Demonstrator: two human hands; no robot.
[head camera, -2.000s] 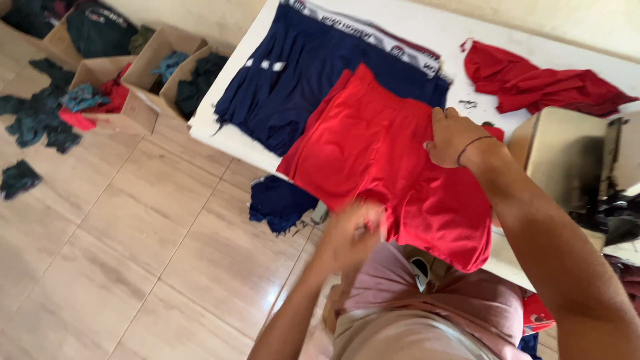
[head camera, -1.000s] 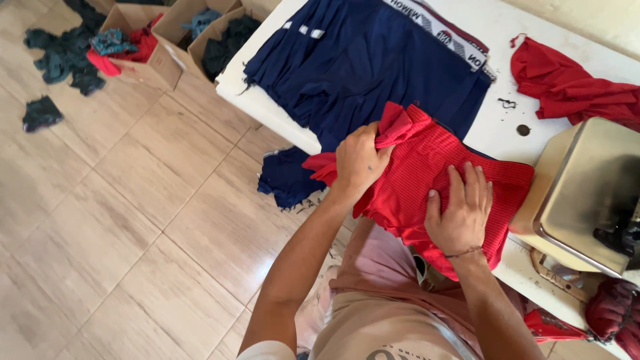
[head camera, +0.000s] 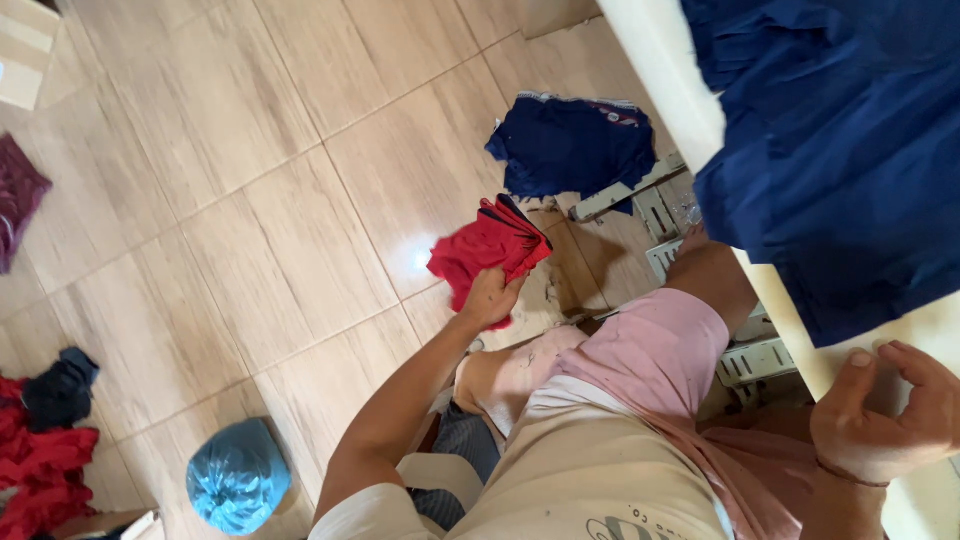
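Observation:
My left hand (head camera: 493, 298) grips the bunched red fabric garment (head camera: 484, 251) and holds it out over the tiled floor, beside my leg. The garment has a dark edge at its folded end. At the right, my right hand (head camera: 885, 412) is over the white table edge, thumb and fingers apart, with nothing in it. Just beyond that hand, dark blue garments (head camera: 847, 165) lie on the table and hang partly over its edge. Another blue garment (head camera: 574, 142), with a patterned waistband, is low down near the floor by the metal foot frame.
The table's white edge (head camera: 660, 82) runs down the right side, above a slotted metal pedal frame (head camera: 757, 360). On the floor at left are a tied blue plastic bag (head camera: 238, 476), a red cloth pile (head camera: 45, 457), dark cloth (head camera: 61, 388) and maroon cloth (head camera: 19, 199).
The red garment has moved off the table, out over the floor in my left hand. My right hand has come off it. The view has swung toward the floor.

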